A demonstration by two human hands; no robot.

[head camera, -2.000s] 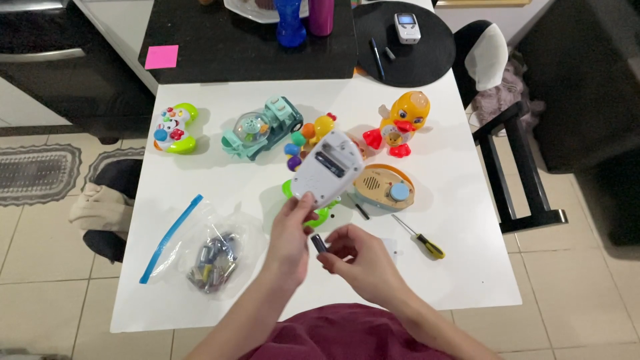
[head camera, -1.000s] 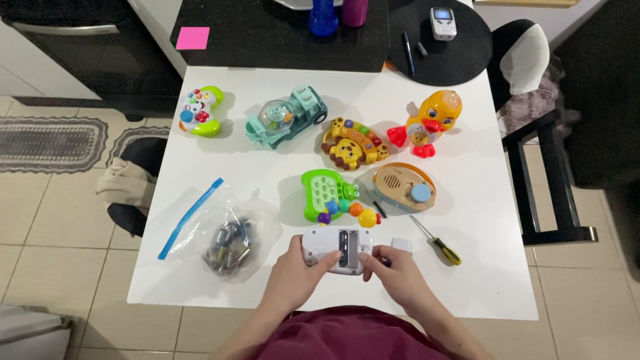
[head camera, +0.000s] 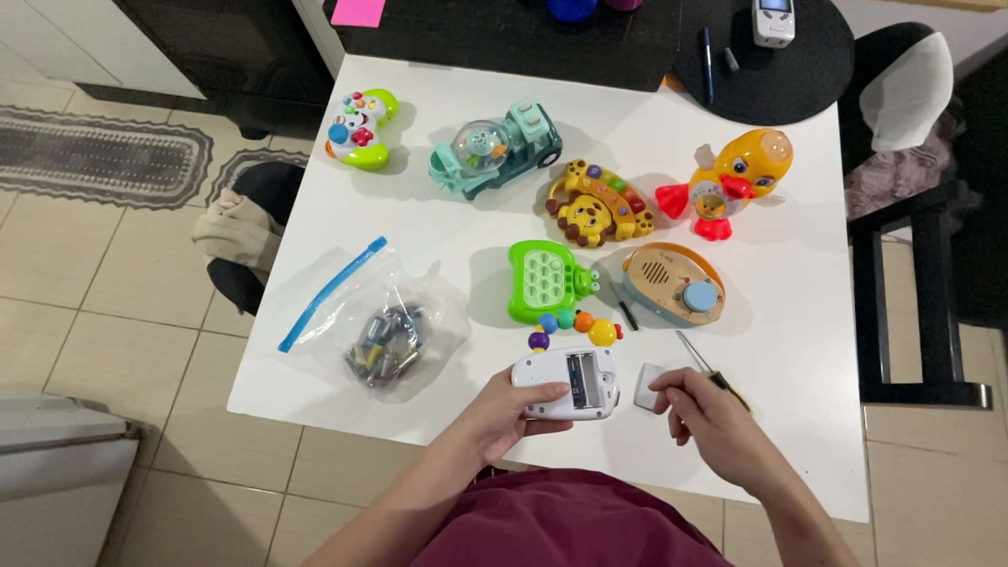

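My left hand (head camera: 508,413) holds a white plastic toy (head camera: 547,386) with its back up, the thumb at the uncovered battery compartment (head camera: 583,380). A battery lies in the compartment; whether another is there I cannot tell. Colourful beads (head camera: 583,321) stick out beyond the toy. My right hand (head camera: 697,405) is over the table with fingers curled, beside a small white plastic cover (head camera: 647,386); whether it touches the cover is unclear. Partly behind that hand lies a screwdriver with a yellow and black handle (head camera: 742,396). A clear zip bag of batteries (head camera: 386,346) rests at the left.
Beyond my hands stand a green frog pop toy (head camera: 543,281), a boat-shaped toy (head camera: 673,285), a dark pen-like stick (head camera: 625,307), a lion toy (head camera: 602,206), a duck toy (head camera: 740,185), a teal truck (head camera: 500,150) and a toy game controller (head camera: 362,130). A black placemat (head camera: 764,71) lies far right.
Two seconds ago my right hand held a battery and the white toy was up over the table. The toy was then lowered near the front edge, and my right hand has since moved off it to the right.
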